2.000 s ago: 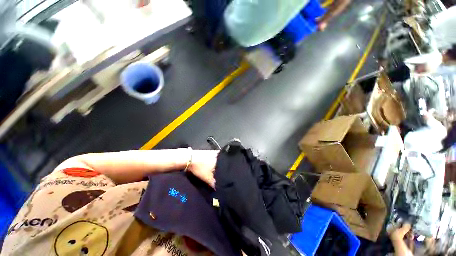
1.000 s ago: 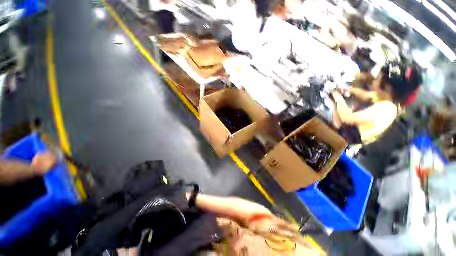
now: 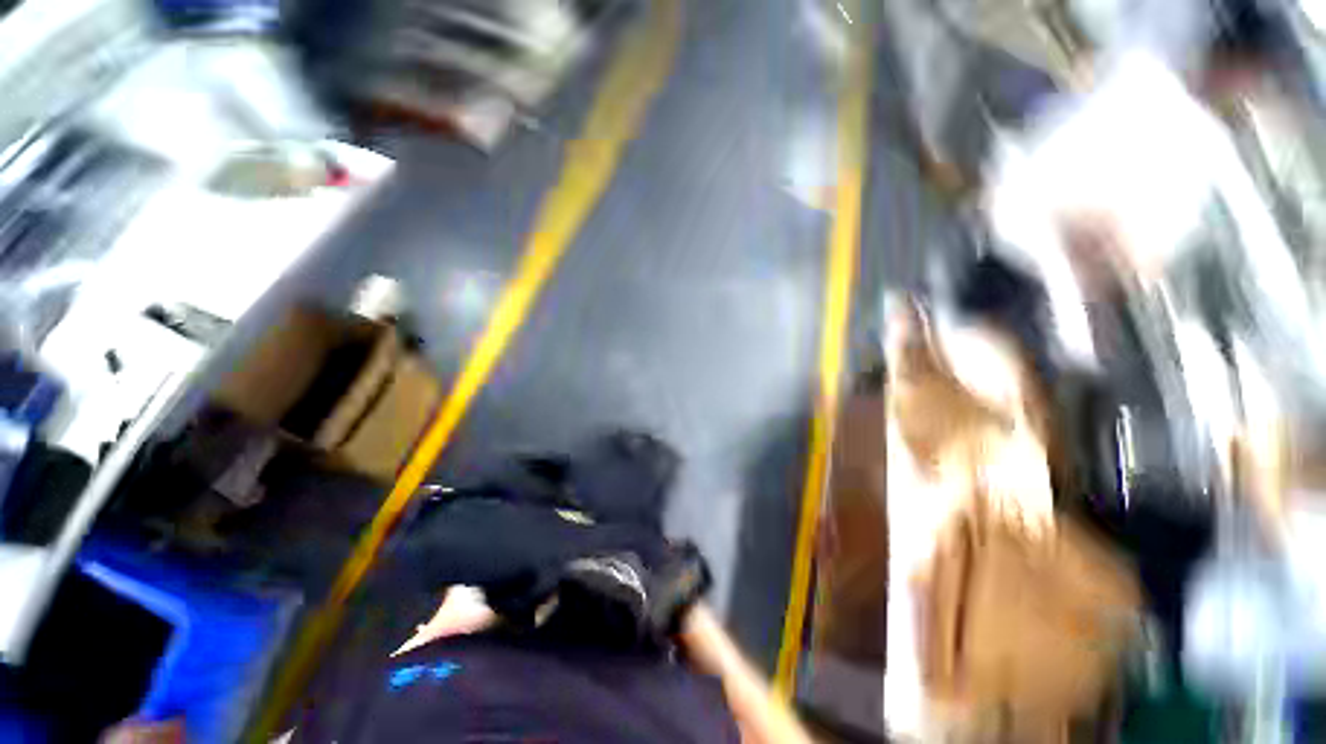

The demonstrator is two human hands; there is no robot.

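A crumpled bundle of black fabric bag parts (image 3: 560, 545) is held in front of my waist, above the dark apron (image 3: 553, 698) with blue characters. A pale curved line shows on one piece. My left hand (image 3: 463, 608) is at the bundle's left side and holds it; its fingers are mostly covered. My right hand (image 3: 676, 584) is at the bundle's right side, at the end of my bare forearm, and holds it too; dark material and blur hide its fingers. The frame is blurred.
A grey aisle floor (image 3: 684, 334) lies ahead between yellow lines. At left are a white table (image 3: 189, 276), an open carton (image 3: 386, 414) and a blue bin (image 3: 218, 640). Brown cartons (image 3: 1040, 611) and blurred people (image 3: 1105, 189) are at right.
The view has swung back left, so the aisle is ahead and the cartons are at both sides. The black bundle is still held and now sits nearer the picture's middle. Both arms now show.
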